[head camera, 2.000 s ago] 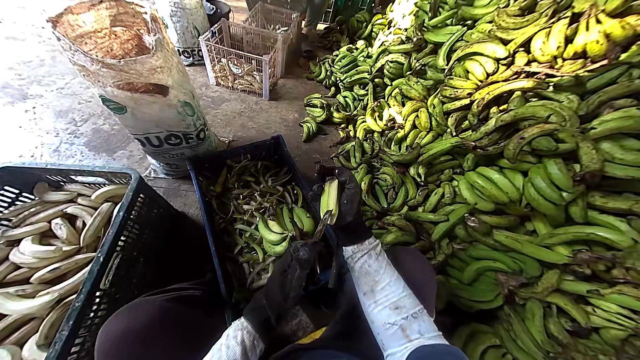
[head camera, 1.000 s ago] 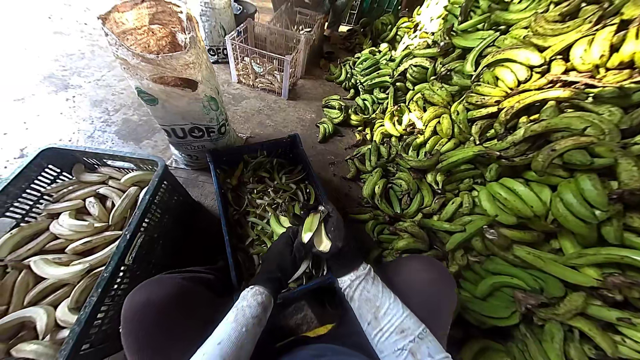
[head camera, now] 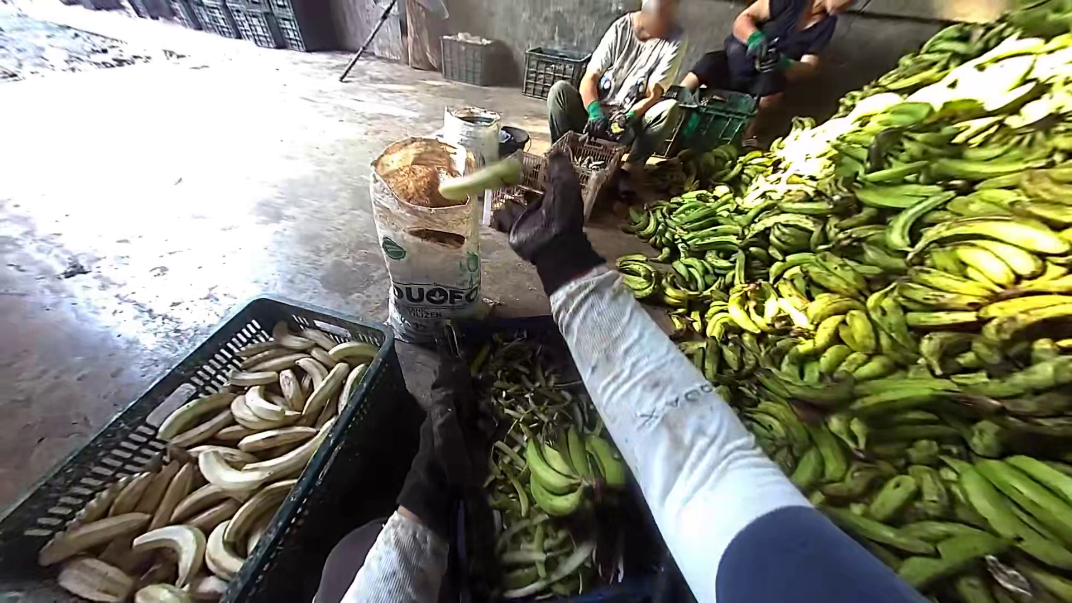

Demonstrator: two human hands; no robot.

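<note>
My right hand, in a black glove, is raised with its fingers apart. Just left of its fingers is a pale green plantain piece or peel, in front of the sack's open top; a gap shows between them. My left hand, also black-gloved, is low between the two crates; a dark narrow thing rises at its fingertips, too unclear to name. Green plantains lie on peels in the dark blue crate before me. Peeled plantains fill much of the black plastic crate at left.
A woven sack of brown material stands beyond the crates. A big heap of green plantains covers the right side. Two people in green gloves sit at the back near crates. More crates stand far left.
My hands were together over the blue crate, with a partly peeled plantain. Now they are apart, the right one raised forward. The view has tilted up.
</note>
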